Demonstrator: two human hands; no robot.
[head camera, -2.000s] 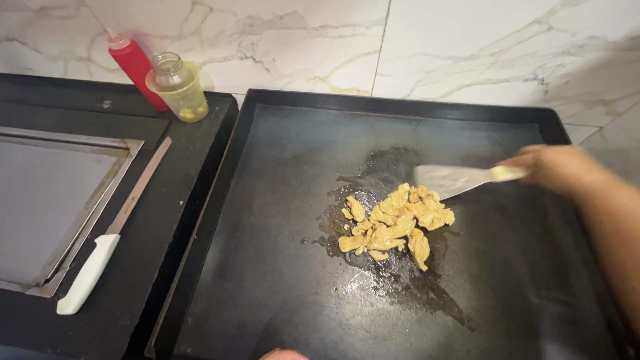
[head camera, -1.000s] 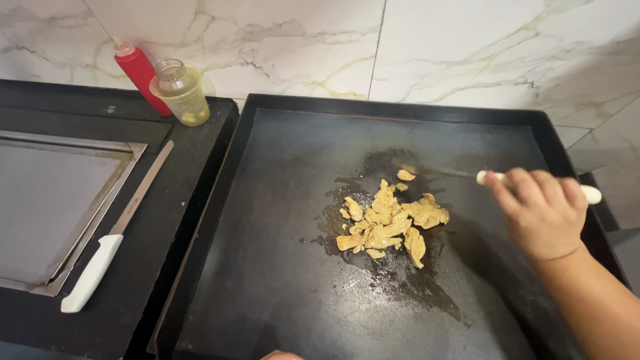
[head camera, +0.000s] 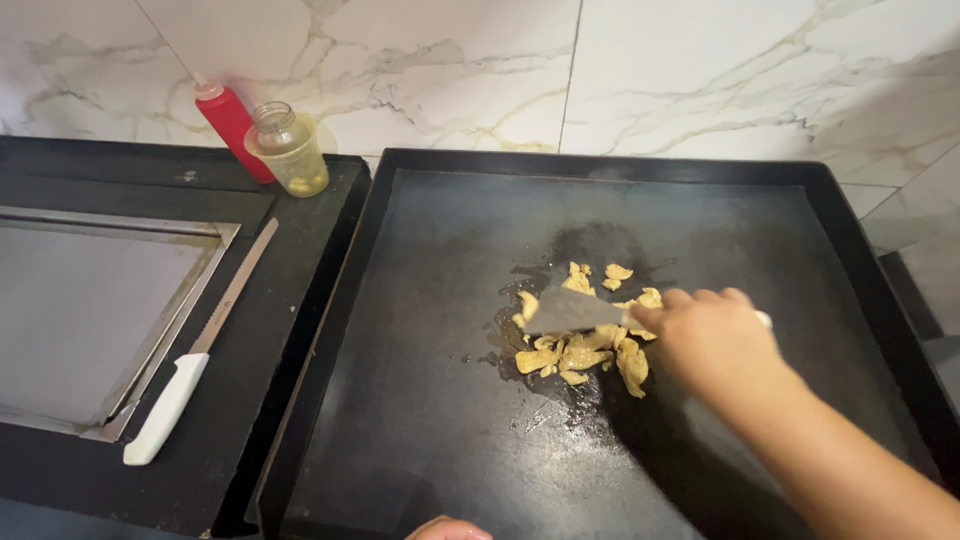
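Note:
My right hand (head camera: 709, 334) is closed around the white handle of a metal spatula (head camera: 574, 311). The spatula's blade lies over the middle of the cooked meat pieces (head camera: 581, 352), probably chicken, and hides some of them. The pieces rest on a wet, oily patch of the black flat griddle (head camera: 420, 315), with a few small ones behind and to the left of the blade. Only part of my left hand (head camera: 450, 529) shows at the bottom edge, low over the griddle's front; whether it holds anything is hidden.
A serrated knife (head camera: 169, 405) with a white handle lies on the black counter (head camera: 292, 262) left of the griddle, beside a metal-framed panel (head camera: 82, 322). Behind it are a red squeeze bottle (head camera: 229, 127) and a glass jar (head camera: 279, 127) in a plastic cup (head camera: 304, 176). Raised rims edge the griddle.
My right hand has moved left with the spatula, from beyond the pieces' right side to over them. The pieces are more spread apart than before.

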